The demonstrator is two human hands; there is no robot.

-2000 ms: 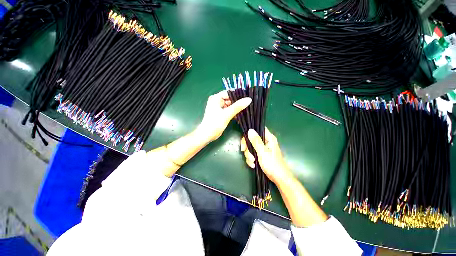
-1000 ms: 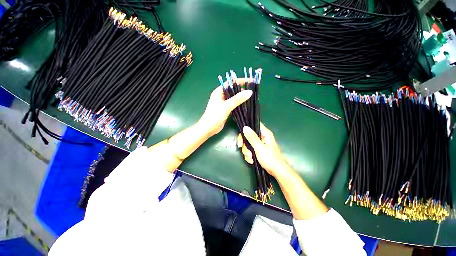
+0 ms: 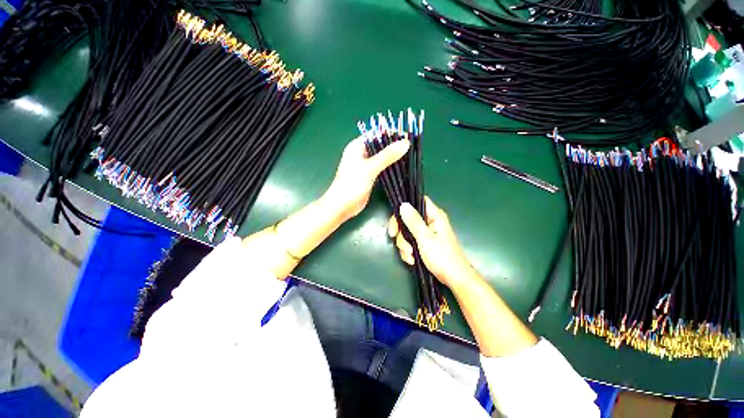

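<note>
A bundle of black cables (image 3: pixel 414 184) stands nearly upright in the middle, its white-blue wire ends fanned at the top and gold tips at the bottom by the bench edge. My left hand (image 3: pixel 359 175) is closed round its upper part, thumb across the front just below the wire ends. My right hand (image 3: pixel 428 241) grips the bundle around its middle, thumb in front. Both hands are bare. The fingers behind the bundle are partly hidden.
A left cable stack (image 3: pixel 200 126) and a right cable stack (image 3: pixel 644 245) lie on the green mat (image 3: pixel 343 57). Loose long cables (image 3: pixel 571 73) lie behind. A thin grey strip (image 3: pixel 520 175) and a single cable (image 3: pixel 553 273) lie left of the right stack. A blue bin (image 3: pixel 106 286) is below.
The bundle's top has shifted slightly left since the first frame. Its wire ends split into two groups a second ago and now form one closer fan. Both hands keep their grip.
</note>
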